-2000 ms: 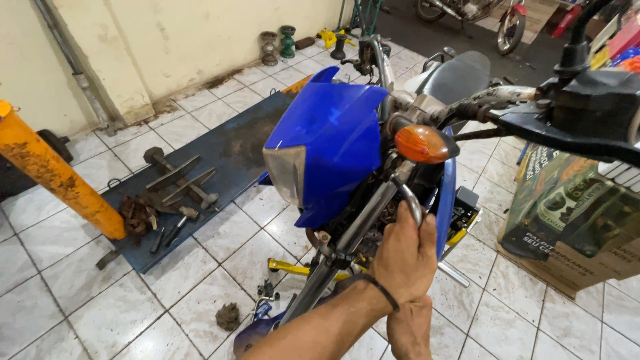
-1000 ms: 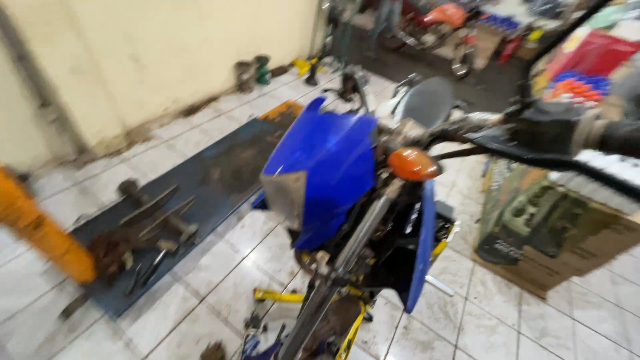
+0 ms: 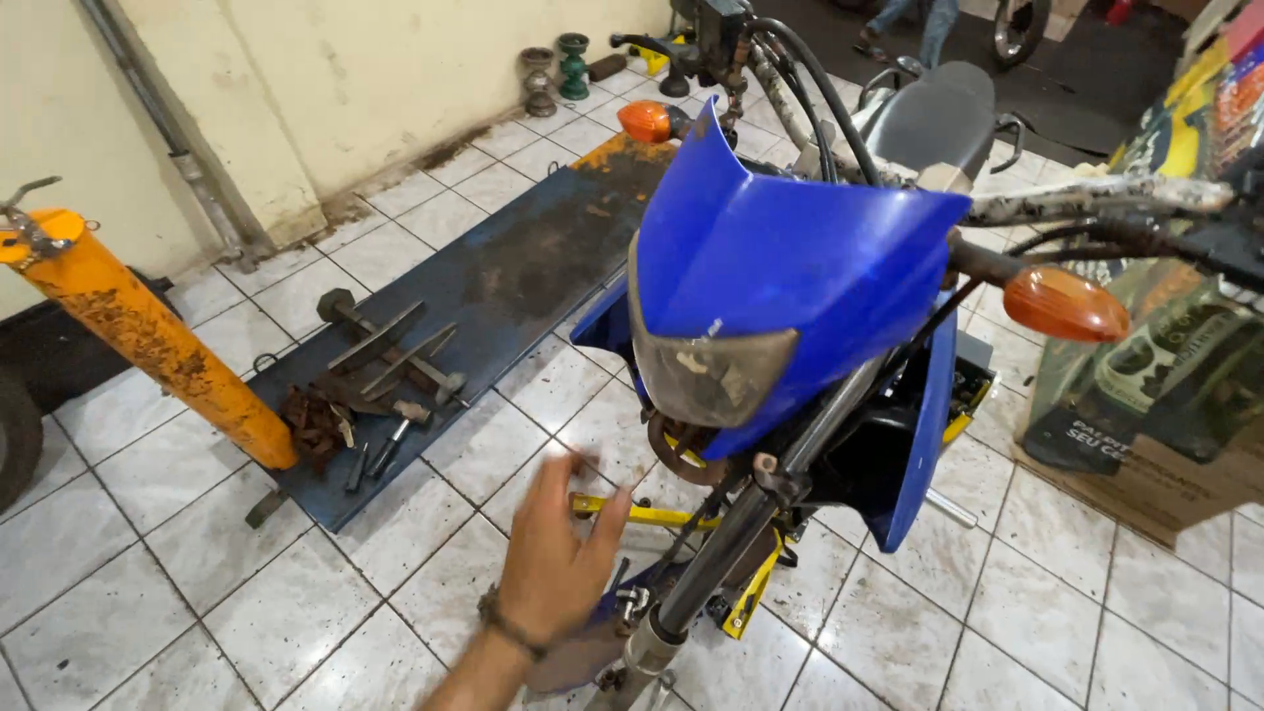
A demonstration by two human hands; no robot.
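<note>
My left hand (image 3: 563,553), with a dark band at the wrist, is raised in front of the motorcycle, fingers apart and empty. It is left of the fork tube (image 3: 731,543) and below the headlight (image 3: 726,380). The blue headlight fairing (image 3: 780,247) sits between two orange turn signals (image 3: 1066,301), (image 3: 647,120). A blue side panel (image 3: 913,454) hangs behind the fork. Below, the blue front fender (image 3: 583,642) is partly hidden by my left hand and the fork. My right hand is out of view.
A motorcycle lift platform (image 3: 533,257) carries a hammer (image 3: 400,434), metal bars and a brown rag (image 3: 318,430). An orange post (image 3: 168,346) rises at its near end. Yellow stand bars (image 3: 647,513) are under the motorcycle. Cardboard boxes (image 3: 1136,474) stand right; a person's legs (image 3: 923,30) are behind.
Two seconds ago both hands were at the fork below the turn signal, one on a metal part. Now only my left hand shows, away from the fork. The view has shifted; the handlebar shows more fully.
</note>
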